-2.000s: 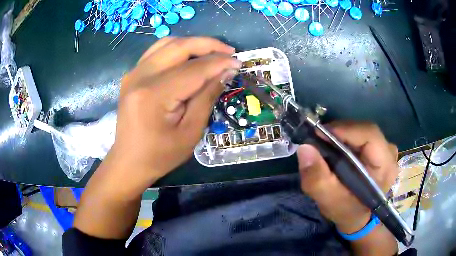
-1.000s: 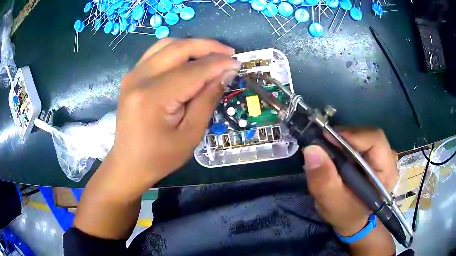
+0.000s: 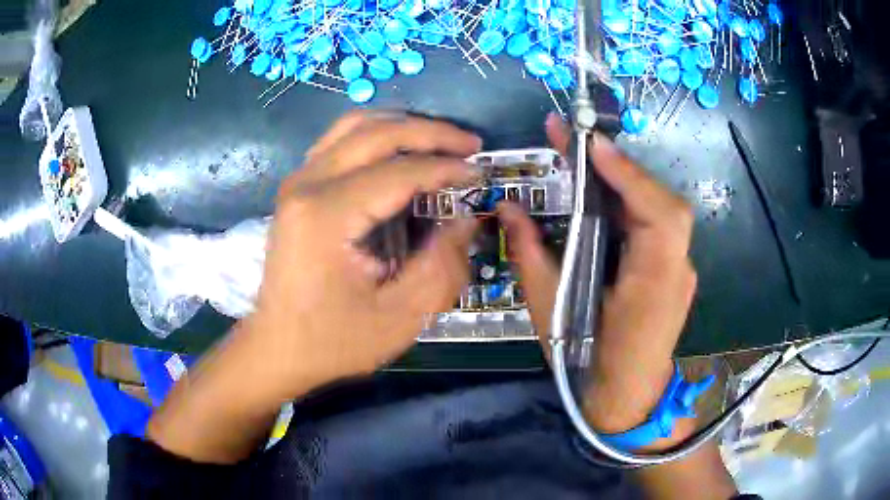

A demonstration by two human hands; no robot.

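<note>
An open white socket shell [image 3: 488,327] lies on the mat between my hands, with brass slots, a yellow block [image 3: 505,244] and blue parts inside. A small blue part [image 3: 491,198] shows at the upper slot row, between my fingertips. My left hand [image 3: 351,244] has its fingers around the shell's upper left side; its fingertips are partly hidden and blurred. My right hand [image 3: 644,244] holds the dark soldering iron [image 3: 595,244] upright, with its metal tube alongside and front end pointing away from me. My right thumb reaches over the shell's upper right part.
Blue disc components [image 3: 381,66] with wire legs are piled across the back. A second open shell [image 3: 73,176] with a plastic-bagged cord [image 3: 195,269] is at left. A black cable [image 3: 766,210] and a black block [image 3: 839,156] are at right. The bench edge curves in front.
The iron has swung from pointing into the shell to pointing away. My right hand has moved up and inward to the shell. The shell's visible position and angle have changed, and the view has shifted.
</note>
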